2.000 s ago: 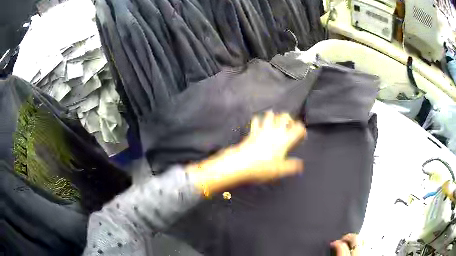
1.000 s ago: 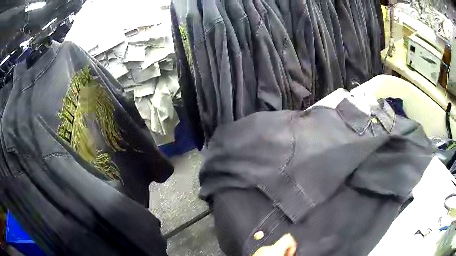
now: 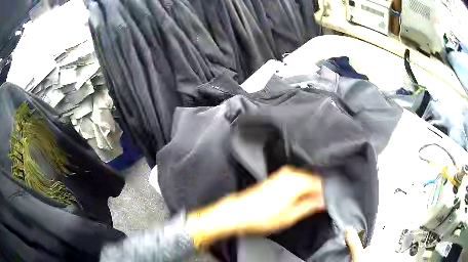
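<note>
A dark grey denim jacket [image 3: 200,158] lies bunched on the white table [image 3: 395,174], its panels raised and folded open over a dark gap in the middle. My left hand [image 3: 277,199], blurred, reaches in from the lower left in a grey sleeve, its fingers closed on the jacket's raised inner edge. My right hand [image 3: 354,245] shows only as a few fingers at the bottom edge, holding the jacket's lower right part. The rest of my right hand is out of the picture.
Dark jackets [image 3: 205,41] hang densely behind the table. Another with yellow-olive fringe [image 3: 38,148] hangs at left. Pale cut pieces [image 3: 77,77] are piled behind it, above a blue bin [image 3: 125,156]. Machine parts [image 3: 436,215] stand at lower right, a white box [image 3: 369,14] at upper right.
The jacket lay flatter with its sleeve folded across; now its panels are lifted and opened. My left hand has come back into view, and the camera view has shifted.
</note>
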